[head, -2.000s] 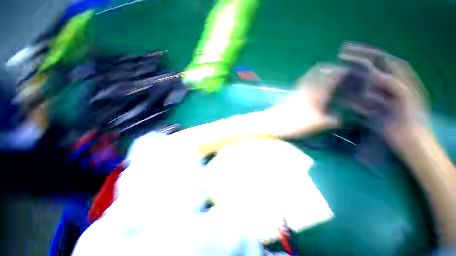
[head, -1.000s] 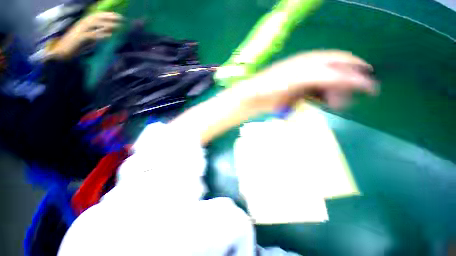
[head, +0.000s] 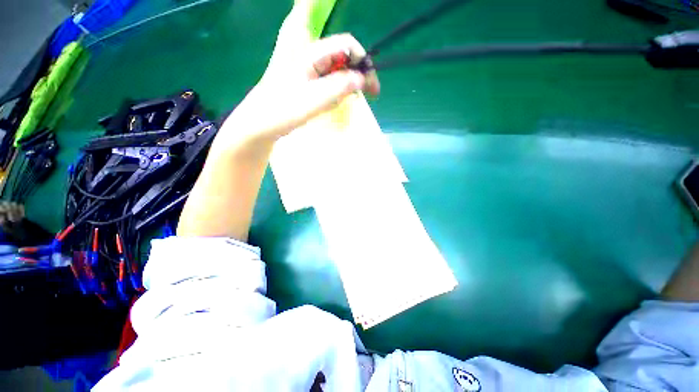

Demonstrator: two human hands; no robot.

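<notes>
My left hand is bare and its fingers are closed on the red-and-black end of a clip lead cable. The cable runs right across the green bench to a black clamp, cut off by the right edge. A second dark strand runs up from my fingers and out of the top. White sheets with a pale yellow area near the top lie below my left hand, overlapping unevenly. My right hand is out of the picture; only its forearm and sleeve show at the lower right.
A tangled pile of black clamps with red and blue cable ends lies left. Lime-green fabric shows behind my left hand and far left. Another person's hand is at the left edge. A phone-like dark slab lies right.
My left hand has moved left and up in the picture and now holds the cable end. The cable and clamp at the right have come into view. The view has shifted and sharpened.
</notes>
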